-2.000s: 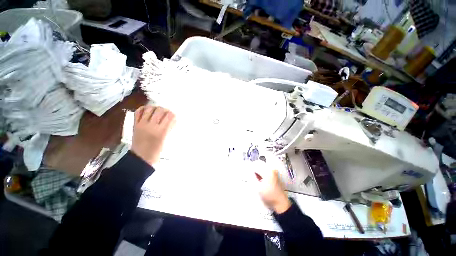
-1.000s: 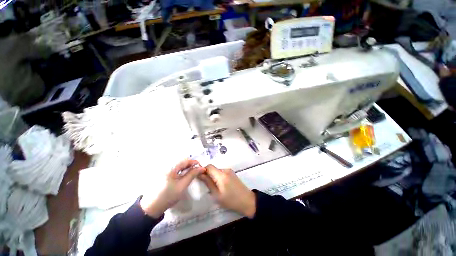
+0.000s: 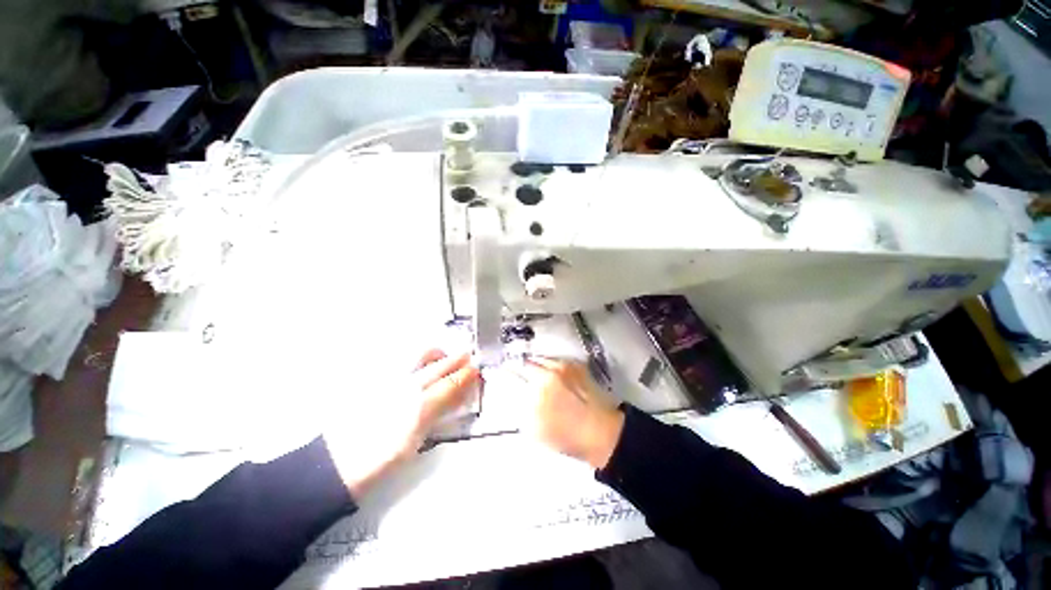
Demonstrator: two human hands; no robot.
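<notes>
A small white fabric piece [image 3: 500, 401] lies at the needle area of the sewing machine [image 3: 715, 248]. It is overexposed and its edges merge with the white table. My left hand [image 3: 421, 409] holds it at its left side, fingertips just left of the presser foot. My right hand [image 3: 567, 413] holds it at its right side, fingertips just right of and in front of the foot. The needle tip and the fabric under my fingers are hard to make out.
Under the arm lie a slim dark tool [image 3: 592, 349], a small dark block [image 3: 651, 371] and a black phone [image 3: 692, 355]. A dark stick [image 3: 806, 438] and an orange-yellow packet [image 3: 878, 401] lie at right. White strips [image 3: 173, 225] lie left rear; a white bin [image 3: 380, 98] stands behind.
My hands were together in front of the needle with a small white piece; they have moved forward to the needle and apart, one on each side. The view has shifted closer to the machine.
</notes>
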